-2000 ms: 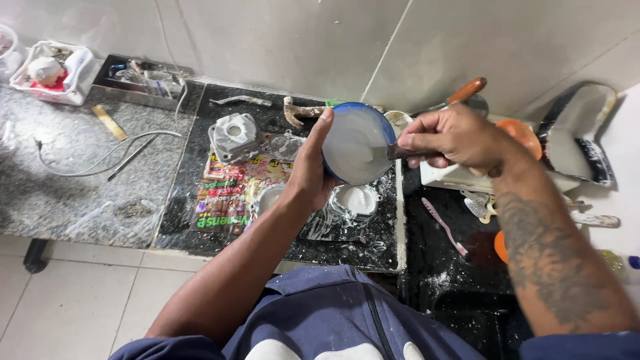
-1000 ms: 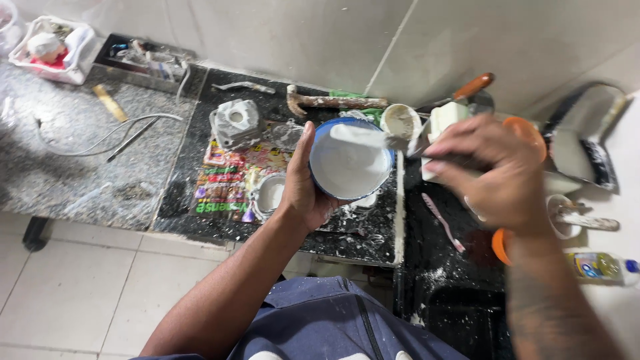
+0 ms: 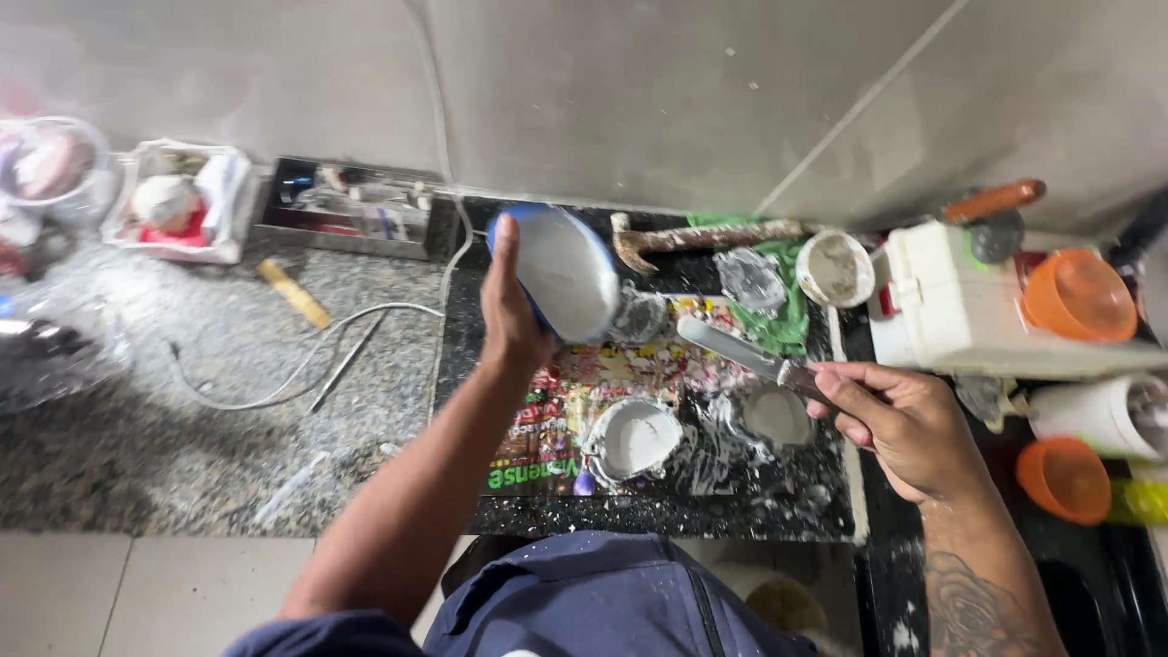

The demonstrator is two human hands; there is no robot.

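My left hand (image 3: 516, 310) grips a blue flexible mixing bowl (image 3: 564, 274), tilted, its inside coated with white paste. In my right hand (image 3: 881, 415) is a spatula (image 3: 730, 349) with a dark handle and a whitish metal blade, held to the right of the bowl and apart from it. Below them, a round mold filled with white material (image 3: 636, 440) rests on a printed, plaster-smeared sheet (image 3: 547, 456). A flat round white patch (image 3: 777, 415) lies on the black counter near the spatula.
Behind are a plaster-stained hammer (image 3: 712, 237), a green cloth (image 3: 785, 319) and a white tub (image 3: 835, 267). Orange bowls (image 3: 1081, 297) and a white container (image 3: 967, 283) stand right. A metal tray (image 3: 347, 214), white basket (image 3: 182, 205) and grey cable (image 3: 283, 392) are left.
The spatula was over the bowl and is now apart from it, to its right. The bowl has moved left and tilted. The grey casting seen earlier behind the sheet no longer shows beside the bowl.
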